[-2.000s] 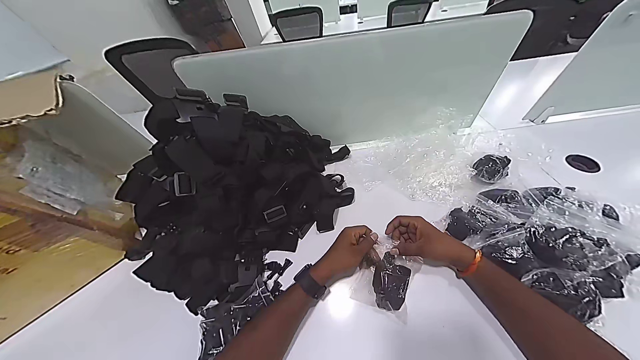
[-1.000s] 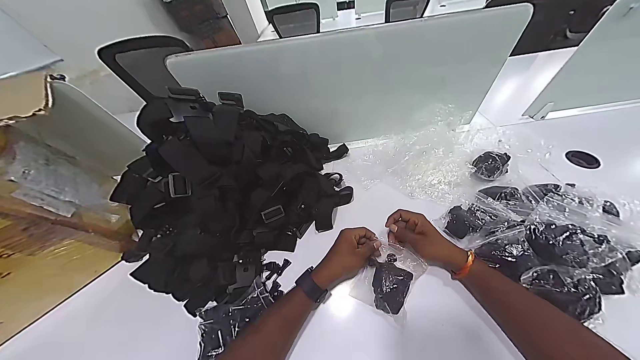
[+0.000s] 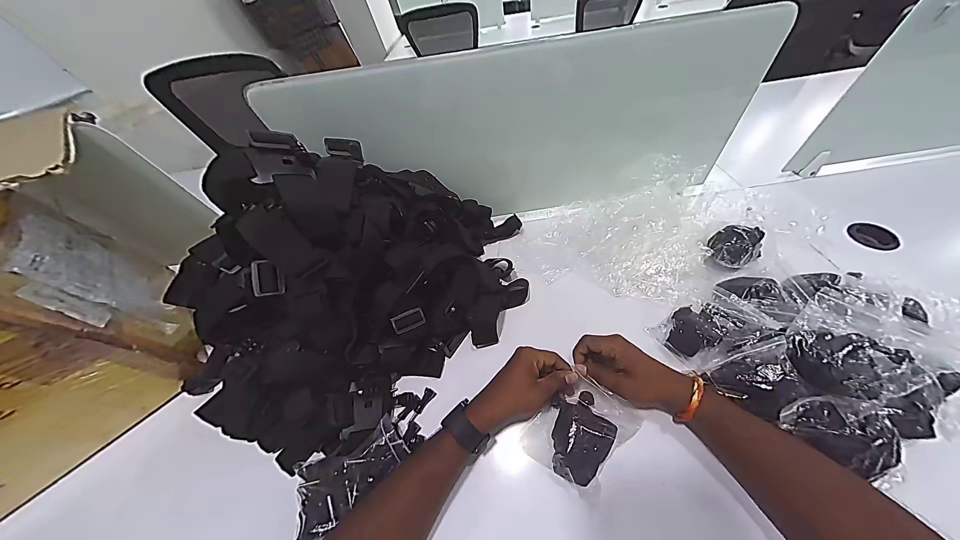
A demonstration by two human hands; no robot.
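Note:
A clear plastic bag [image 3: 583, 442] with a folded black item inside lies on the white desk in front of me. My left hand [image 3: 525, 386], with a dark watch on the wrist, pinches the bag's top edge. Close beside it, my right hand [image 3: 630, 371], with an orange band at the wrist, pinches the same edge. To the left rises a large heap of black straps with buckles [image 3: 352, 285]. Small black parts in clear plastic [image 3: 352, 480] lie below the heap. Several filled clear bags [image 3: 840, 367] with black contents are piled to the right.
Loose clear plastic bags [image 3: 637, 240] are spread behind my hands, near a single filled bag [image 3: 735, 246]. A frosted partition [image 3: 510, 112] borders the desk's back. A cardboard box [image 3: 82, 360] stands at the left, a mesh chair [image 3: 217, 97] behind the heap. The desk has a round dark grommet [image 3: 873, 236].
Both hands stay at the bag's top edge, with only small finger movements. The heap and the filled bags have not plainly changed.

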